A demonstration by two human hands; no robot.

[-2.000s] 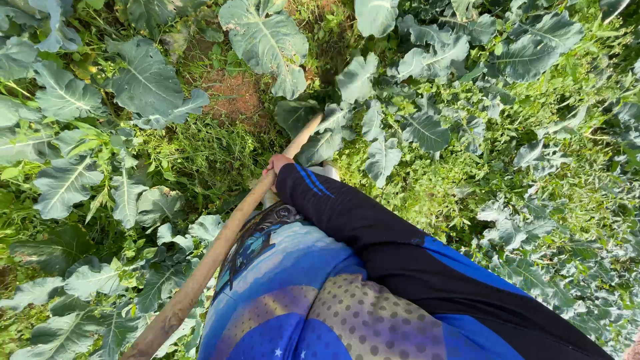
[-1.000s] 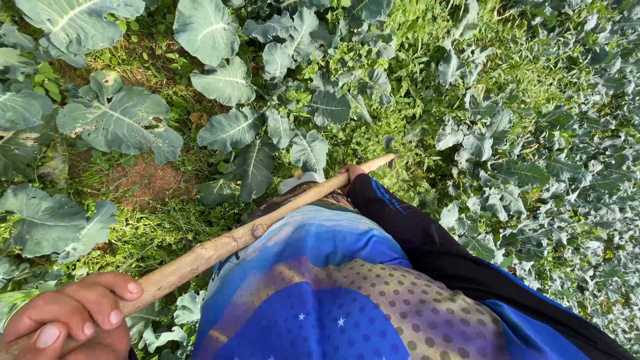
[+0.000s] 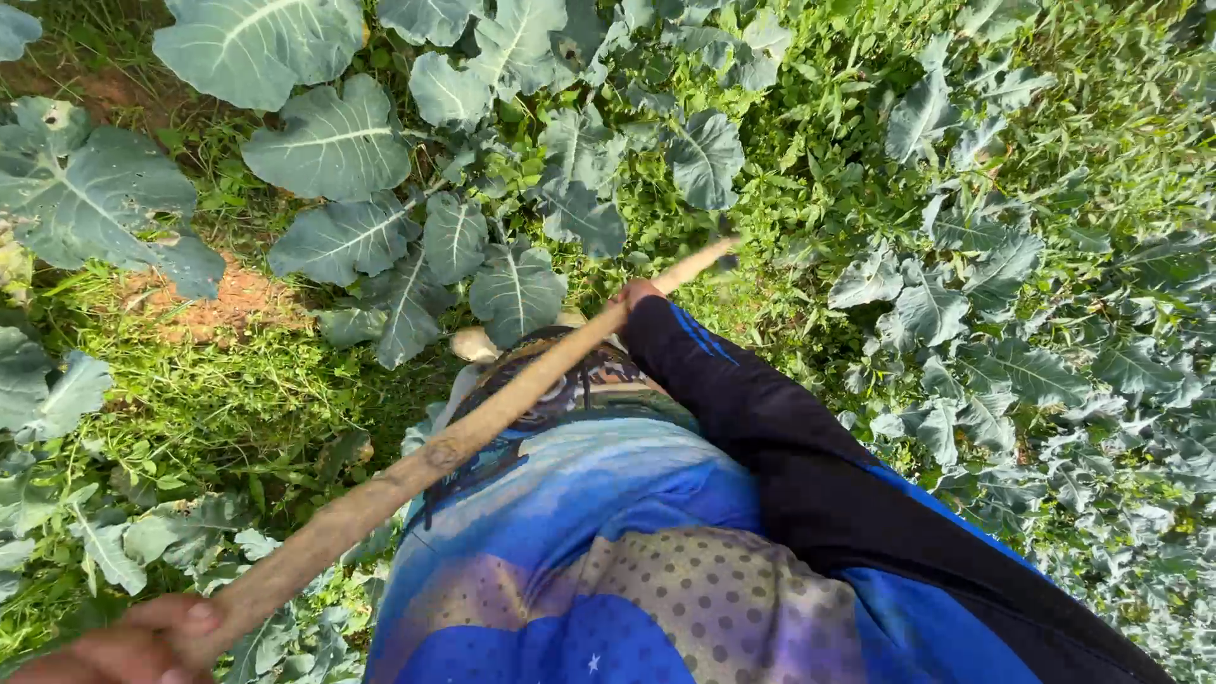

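Note:
A long wooden handle [image 3: 446, 451] runs slantwise across my body, from the lower left up to the weeds at upper centre. My left hand [image 3: 128, 641] grips its thick near end at the bottom left edge, partly cut off by the frame. Farther along the shaft, my right hand [image 3: 638, 293], below a black sleeve with blue stripes, is closed around it. Past that hand the handle ends among low green weeds [image 3: 788, 218]; a small dark blurred thing shows at its tip, too unclear to name.
Broad blue-green brassica leaves [image 3: 328, 142] stand ahead and at the left, close to the handle. More brassica plants [image 3: 1016, 370] fill the right side. Bare reddish soil [image 3: 223, 299] shows between grass and weeds at left. A pale shoe tip [image 3: 475, 345] pokes out beyond my clothing.
My left hand, out of view two seconds ago, came onto the handle's near end and remains there. The handle's far end has swung from the broad leaves to the weeds at right. The view has shifted.

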